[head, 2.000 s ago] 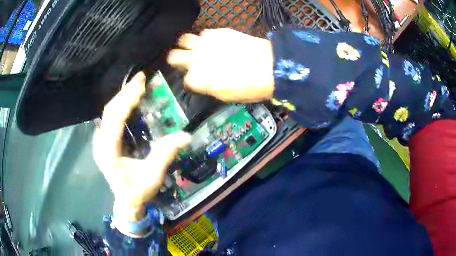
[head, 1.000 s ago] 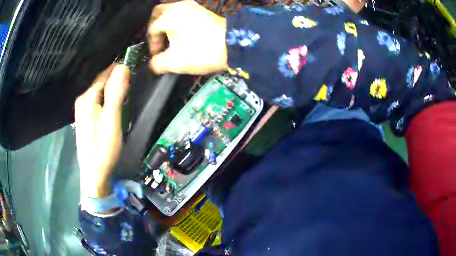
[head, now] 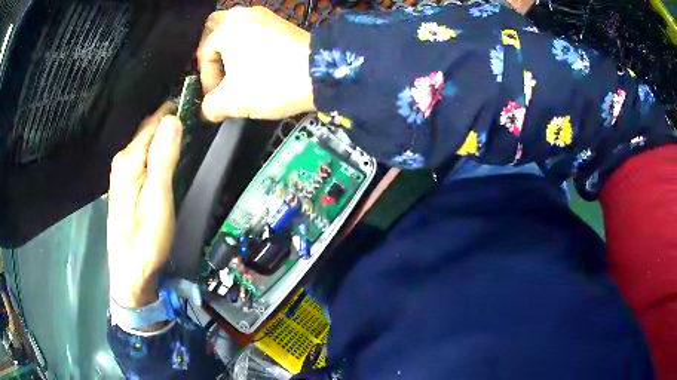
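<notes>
My left hand (head: 141, 211), with a blue band at the wrist, holds a small green circuit board (head: 188, 104) nearly edge-on at the upper left. My right hand (head: 256, 63) is at the board's right side with its fingers curled; whether it grips the board or something else is hidden. Below my right hand lies a housing half (head: 304, 269) with a pale grey rim, holding a larger green circuit board (head: 302, 159) with a black block and blue capacitors. A dark, smooth housing half (head: 210, 174) lies between it and my left hand.
A large black hood (head: 67, 96) with a slatted grille fills the upper left. The green bench top (head: 63, 289) shows at the lower left. A yellow crate (head: 297, 334) and clear plastic (head: 256, 367) are below the bench edge. Dark cables lie upper right.
Both hands have moved left from over the housing, the small board with them; it has turned from face-on to nearly edge-on. The housing with the larger board now shows more fully.
</notes>
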